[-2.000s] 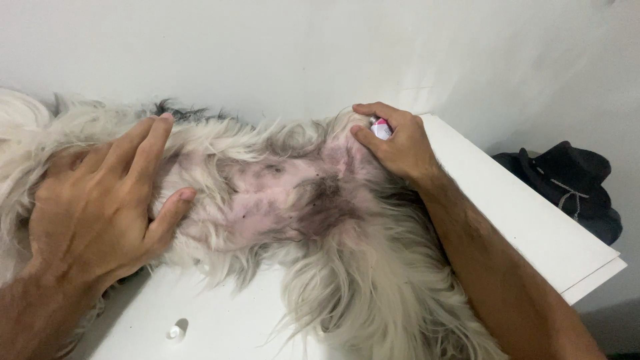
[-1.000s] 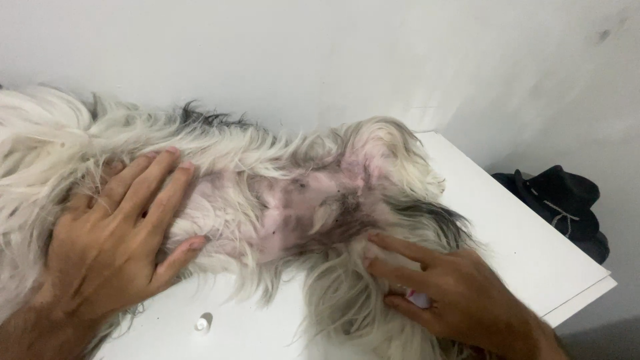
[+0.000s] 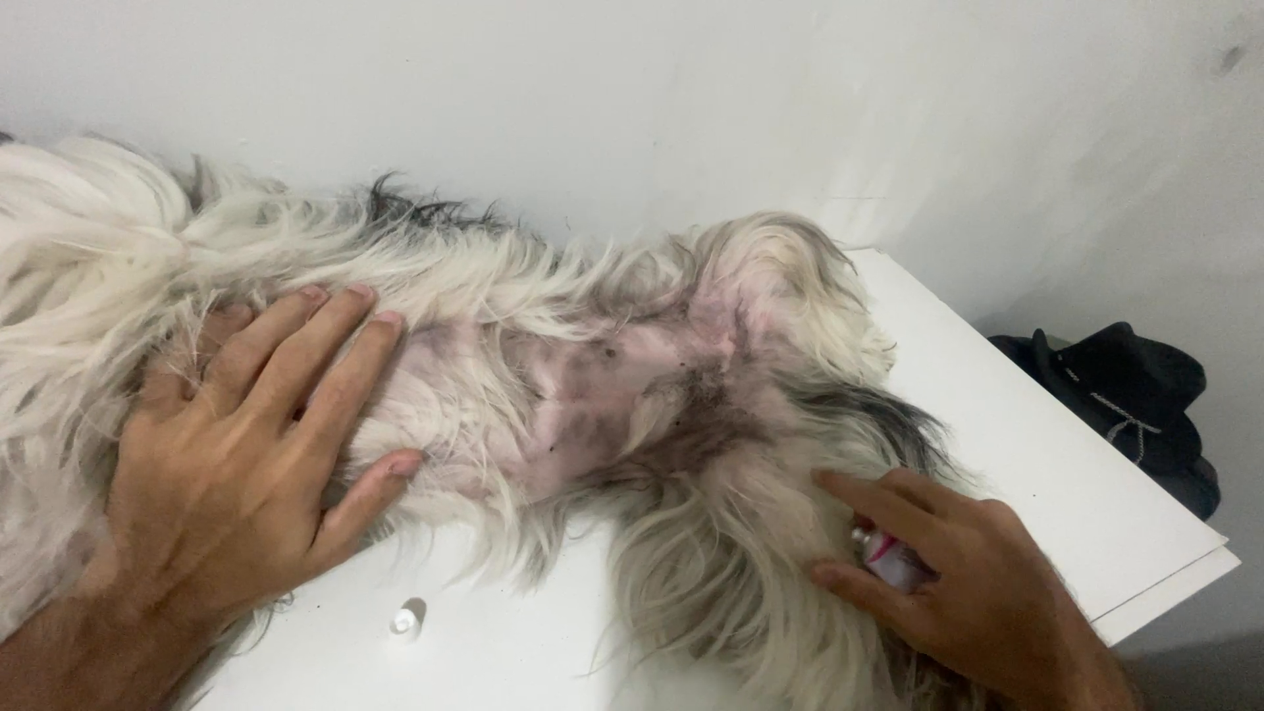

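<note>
A long-haired white and grey dog (image 3: 612,395) lies belly-up on a white tabletop, its pink, dark-spotted belly skin showing. My left hand (image 3: 237,454) rests flat on the dog's chest fur, its fingers a little apart and nothing seen in them. In my right hand (image 3: 948,563), at the hind leg nearer to me, is a small tube (image 3: 894,561) with a metal neck and a pink and white body, partly hidden by the fingers. A small white cap (image 3: 405,622) sits on the tabletop below the dog. The dog's head cannot be seen.
The white tabletop (image 3: 1027,464) ends in a corner at the right, with a second panel edge beneath it. Beyond that edge are black hats (image 3: 1136,385), stacked or overlapping. A pale wall (image 3: 592,99) runs behind the dog.
My right hand, with the tube, has moved from the far hind leg to the nearer one. The far leg is uncovered now. My left hand has stayed on the chest.
</note>
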